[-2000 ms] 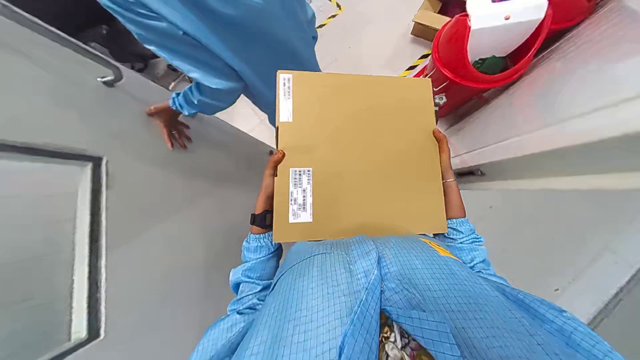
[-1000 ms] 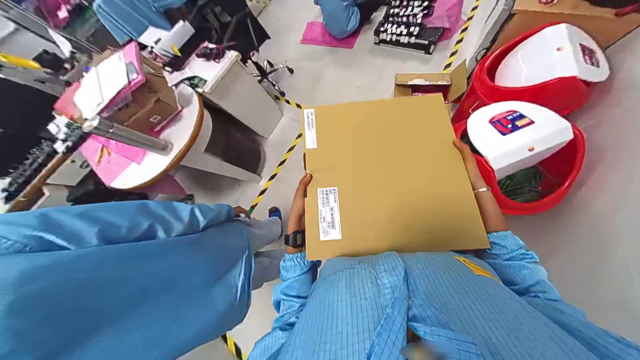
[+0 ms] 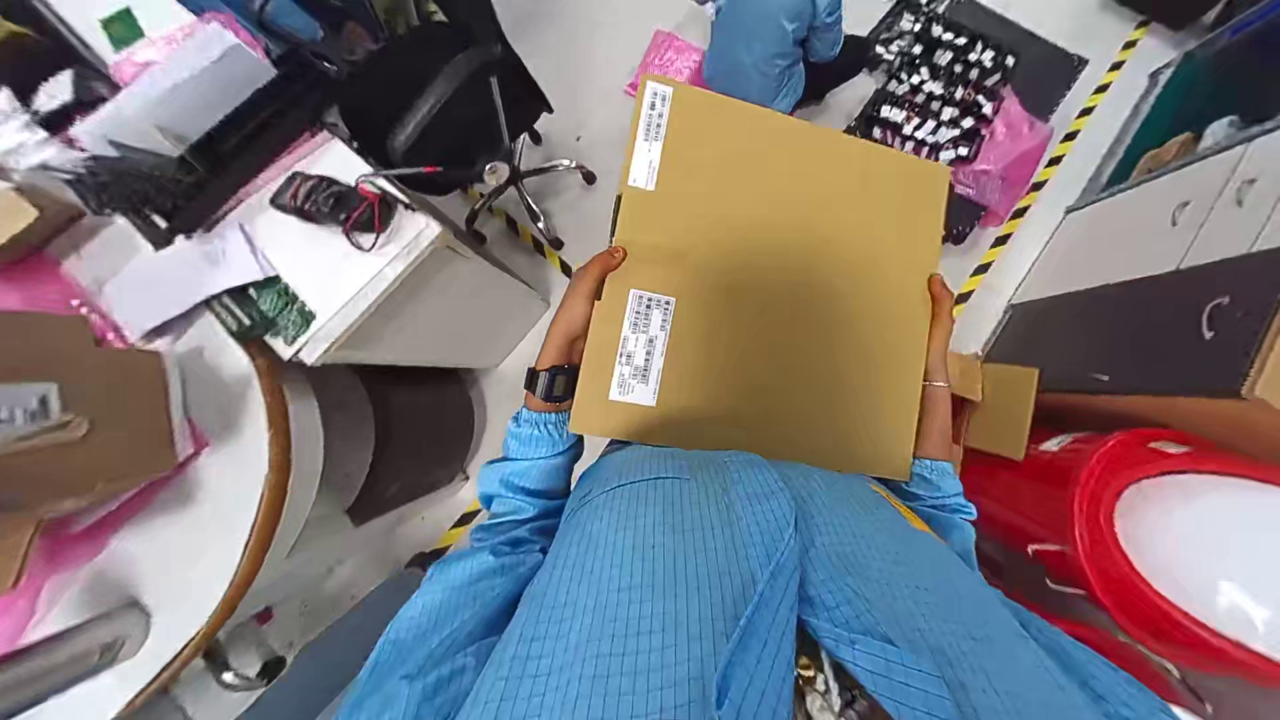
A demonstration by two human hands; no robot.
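Observation:
A flat square cardboard box (image 3: 780, 280) is held in front of my blue smock. Two white printed labels lie along its left side. My left hand (image 3: 597, 275) grips the left edge, with the thumb on top and a black watch on the wrist. My right hand (image 3: 940, 305) holds the right edge, its thumb at the rim and a thin bracelet on the wrist. The fingers of both hands are hidden under the box.
On the left, a curved worktable (image 3: 265, 480) joins a white desk with a multimeter (image 3: 335, 200). Beyond are a swivel chair (image 3: 495, 170) and a person (image 3: 765, 45) low on the floor by a black mat of small parts. Red bins (image 3: 1100, 500) and drawers (image 3: 1140, 230) line the right.
The box stays between both my hands. My view has moved well into the room. The co-worker in blue who was at my left is no longer plainly seen, and the red bins now appear lower right.

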